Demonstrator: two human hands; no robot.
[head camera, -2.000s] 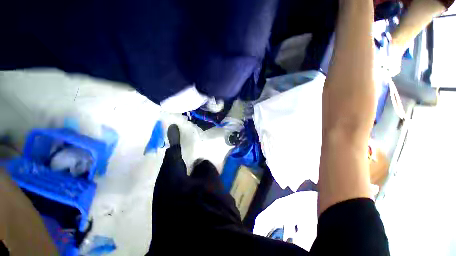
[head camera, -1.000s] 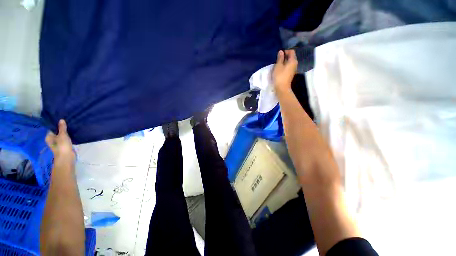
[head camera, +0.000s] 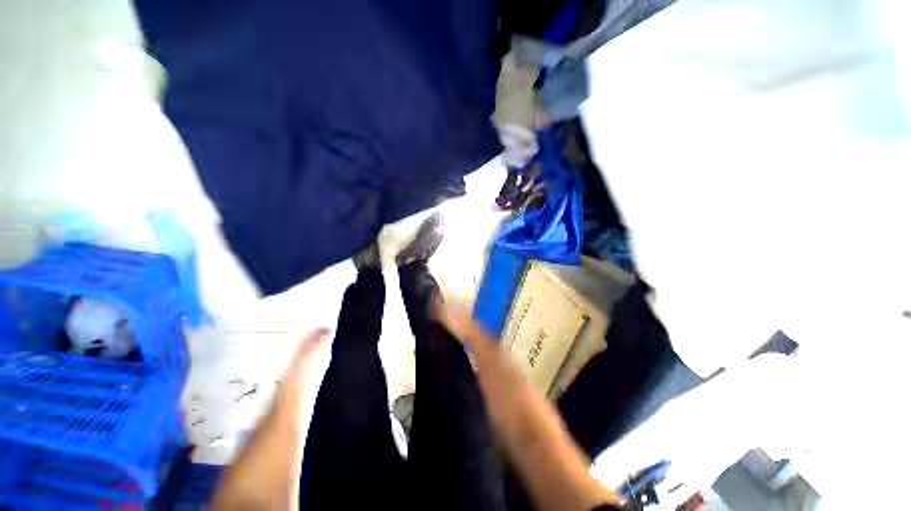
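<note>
The navy cloth (head camera: 330, 120) hangs at the top centre, with its lower corner over the pale floor. My left hand (head camera: 312, 344) is below that corner, small and blurred, apart from the cloth. My right hand (head camera: 452, 314) is blurred in front of my dark-trousered leg, also apart from the cloth. I see nothing held in either hand, but the blur hides how the fingers are set. A large overexposed white cloth (head camera: 759, 180) lies on the right.
Blue slatted baskets (head camera: 90, 399) stand on the floor at the left, one with a whitish bundle inside. A cardboard box (head camera: 544, 329) and a blue bag (head camera: 549, 220) are right of my legs. Dark cloth (head camera: 624, 369) hangs beside the box. Pale floor shows around my feet.
Both hands have let go of the navy cloth's lower edge and come down and inward toward my legs. The cloth now hangs with its corner pointing down, no longer spread between them.
</note>
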